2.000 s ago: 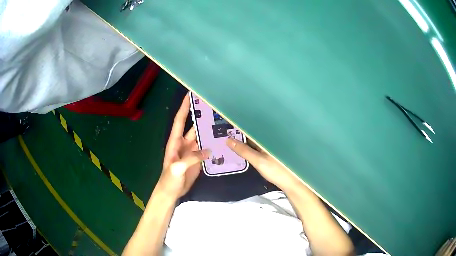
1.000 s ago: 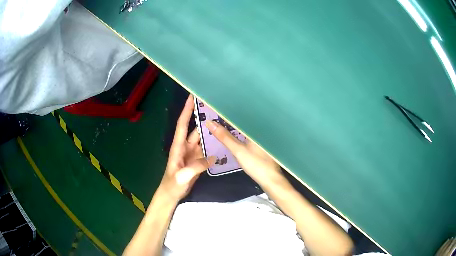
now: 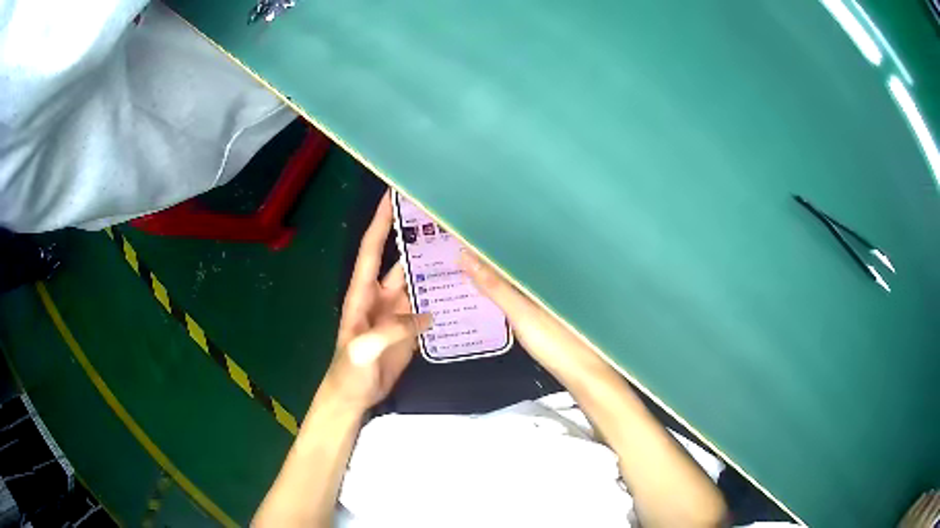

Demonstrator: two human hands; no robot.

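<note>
A smartphone (image 3: 454, 309) with a pale edge and a lit pinkish screen showing rows of a list is held below the bench edge. Its upper right part is hidden by the bench. My left hand (image 3: 376, 335) grips it along its left side, with the thumb over the screen's lower left. My right hand (image 3: 500, 294) is at the phone's right side, partly hidden by the bench edge, with a finger over the screen. I cannot tell whether it holds anything. Black tweezers (image 3: 843, 240) with pale tips lie alone on the green bench at the right.
The green bench (image 3: 577, 134) runs diagonally from upper left to lower right. A small dark and silvery cluster (image 3: 271, 9) lies at its top left. A person's pale sleeve or garment (image 3: 124, 124) is at the upper left. A red stool (image 3: 232, 222) stands on the striped green floor.
The screen has changed from pictures to a list. My right hand has drawn back towards the bench edge since one second ago, and more of the phone shows. The tweezers have stayed in place.
</note>
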